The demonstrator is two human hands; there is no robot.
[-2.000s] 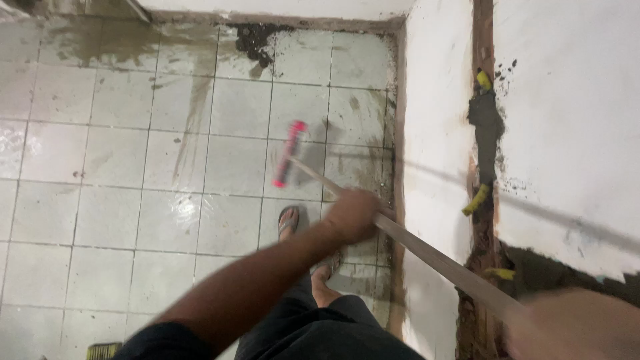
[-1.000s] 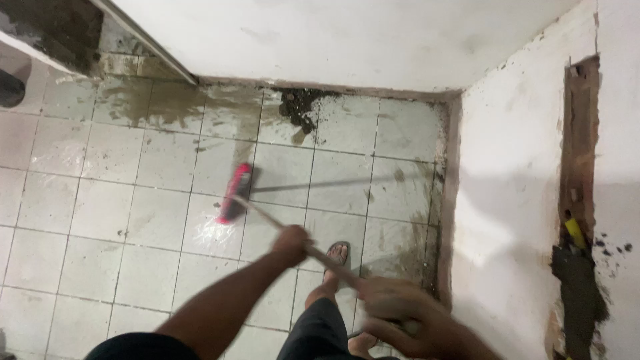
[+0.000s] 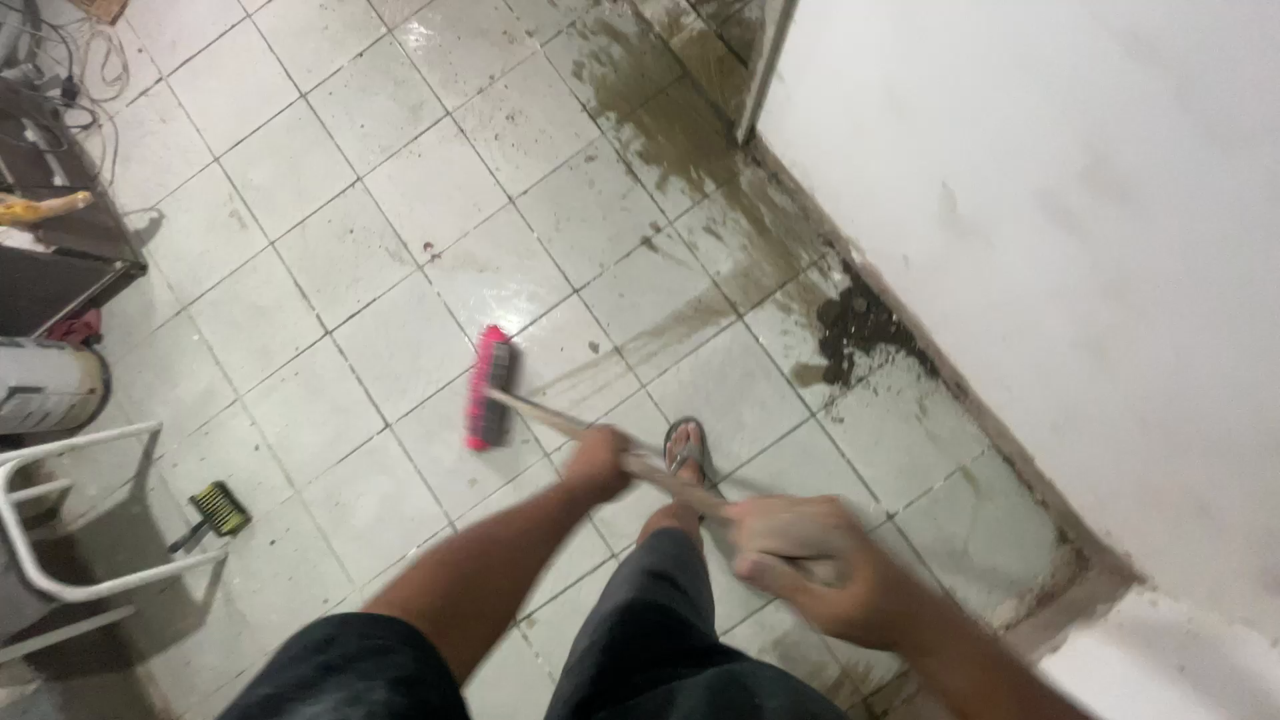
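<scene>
A push broom with a pink and dark head (image 3: 490, 388) rests on the pale floor tiles, left of my sandalled foot (image 3: 686, 445). Around the middle of its long wooden handle (image 3: 550, 415) my left hand (image 3: 600, 463) is closed. My right hand (image 3: 800, 560) grips the handle nearer its upper end, closer to the camera, and covers that end. A dark pile of wet debris (image 3: 860, 330) lies against the wall base. Brown wet smears (image 3: 680, 130) run along the tiles beside the wall.
At the left are a white metal-framed chair (image 3: 90, 590), a black and yellow brush (image 3: 222, 508) on the floor, a white bucket (image 3: 50, 385) on its side, a dark cabinet (image 3: 60, 270) and loose cables (image 3: 100, 65). A white wall (image 3: 1030, 250) bounds the right.
The view has swung a lot to the left, bringing in the chair and brush. Both hands stay on the broom handle, and the broom head is now farther from the debris pile.
</scene>
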